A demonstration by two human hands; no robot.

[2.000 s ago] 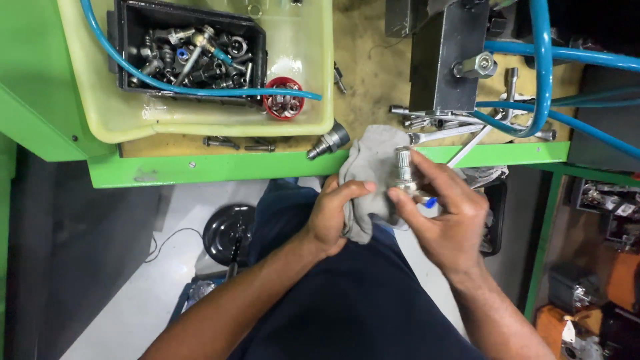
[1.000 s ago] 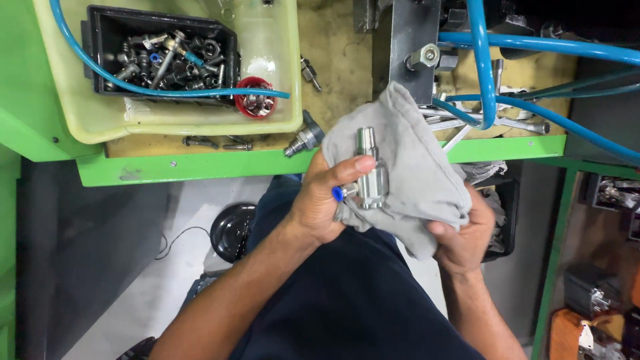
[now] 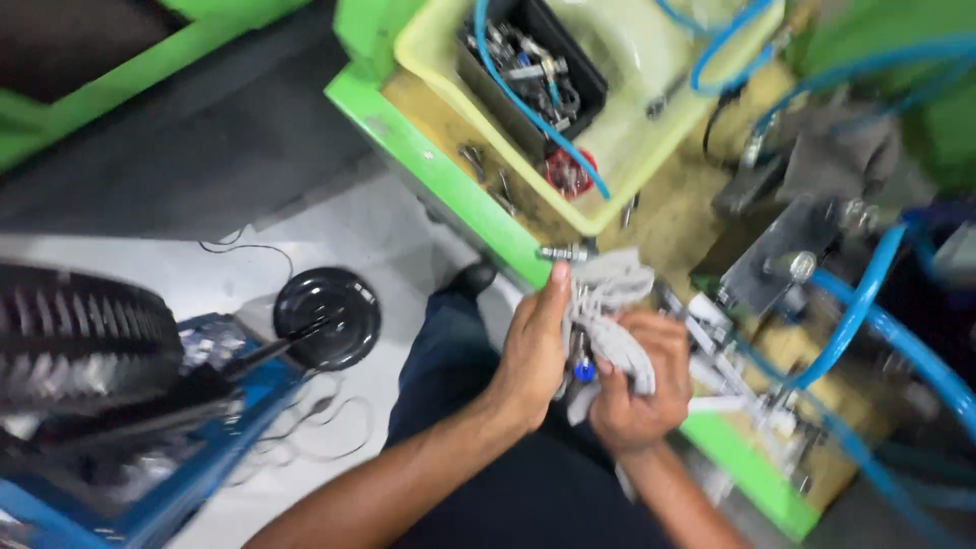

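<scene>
Between my two hands is a metal fitting with a blue end [image 3: 584, 370], partly wrapped in a grey cloth [image 3: 621, 343]. My left hand [image 3: 537, 343] grips the fitting and the cloth's left side, thumb pointing up. My right hand [image 3: 648, 377] is closed on the cloth at the fitting's right side. Much of the fitting is hidden by cloth and fingers. Just beyond my left thumb, another metal fitting [image 3: 564, 252] lies at the edge of the workbench.
A yellow tray [image 3: 496, 122] holds a black bin [image 3: 499, 114] of metal parts and a red cup [image 3: 570, 174]. Blue hoses [image 3: 854, 305] cross the right side, near a metal block [image 3: 778, 252] and wrenches [image 3: 720, 358]. At lower left stand a blue cart [image 3: 252, 427] and a black round base [image 3: 326, 319].
The cloth, spread open behind the fitting a second ago, is now bunched around it, with my right hand closer to my left. The view has turned and shifted left.
</scene>
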